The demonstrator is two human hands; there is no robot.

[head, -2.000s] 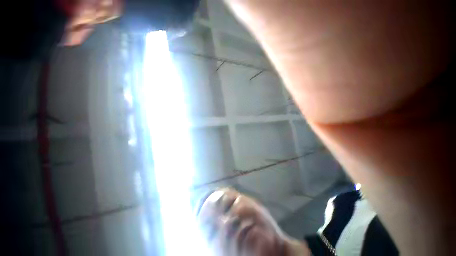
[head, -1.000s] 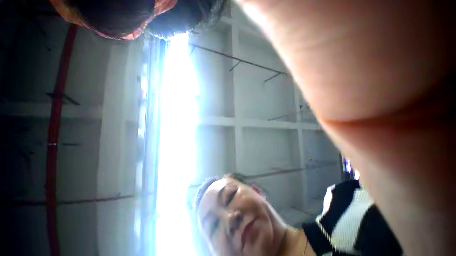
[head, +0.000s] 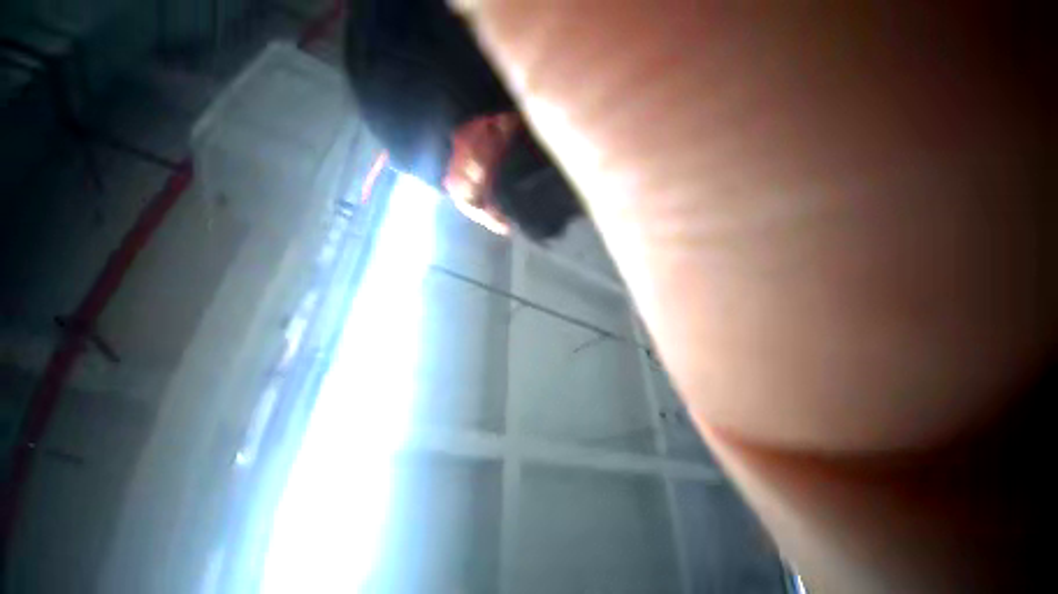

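A large, blurred patch of bare skin (head: 789,255), part of a finger or hand very close to the lens, covers the right side of the view. A crease crosses its lower part. I cannot tell whose hand it is, or whether it is left or right. No fingertips and no held object can be made out. No work piece or machine shows.
The view points up at a pale ceiling with beams (head: 511,511). A glaring light strip (head: 360,406) and a red pipe (head: 128,250) run across it. A dark, blurred shape (head: 406,75) with a reddish, skin-like part (head: 478,168) is at the top, possibly a person's head.
The view has tilted, so the light strip and pipe now slant. The person in black and white at the bottom has gone out of view. The dark shape at the top has shifted right.
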